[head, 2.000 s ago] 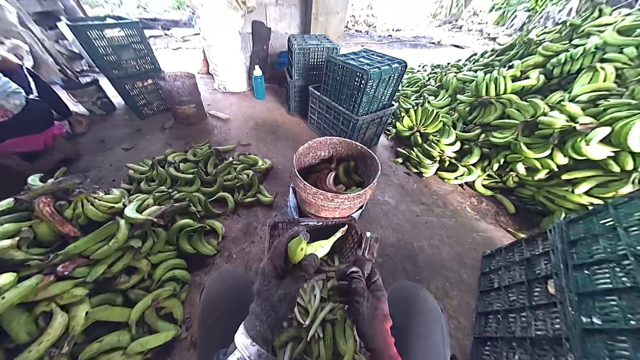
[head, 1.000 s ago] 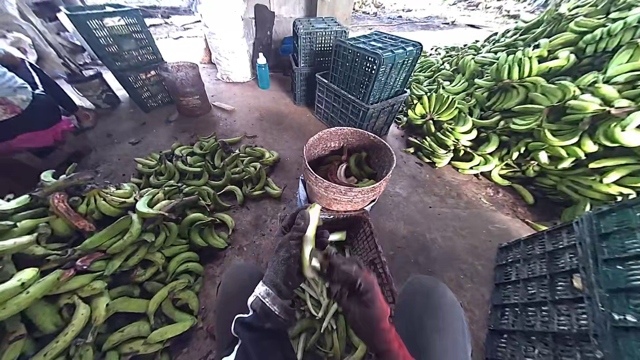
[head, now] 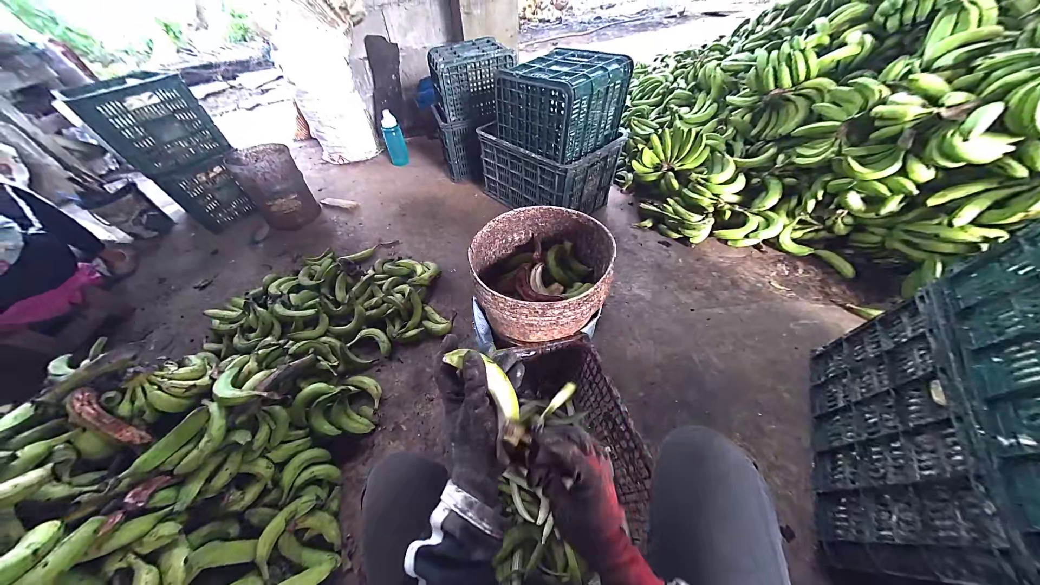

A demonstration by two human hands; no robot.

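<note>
My left hand (head: 475, 431), in a dark glove, grips a partly peeled green plantain (head: 497, 386) that points up and left. At the plantain's lower end is my right hand (head: 573, 471), in a dark and red glove, its fingers curled; whatever it holds is hidden. A strip of peel (head: 559, 400) sticks up just above the right hand. Under both hands, a dark plastic crate (head: 613, 410) between my knees holds many peel strips (head: 528, 504). Directly beyond it stands a rusty round bucket (head: 540, 313) with plantains and peels inside.
Loose green plantains (head: 276, 455) cover the floor at left. A large heap of plantain bunches (head: 812, 138) rises at right, near stacked crates (head: 894, 439). More crates (head: 561, 114), a turquoise bottle (head: 395, 140) and a rusty drum (head: 276, 187) stand farther back. Part of a person (head: 49, 260) shows at far left.
The plantain in my left hand shows more pale flesh than two seconds ago. My right hand has shifted down to its lower end, and a peel strip now stands above the crate.
</note>
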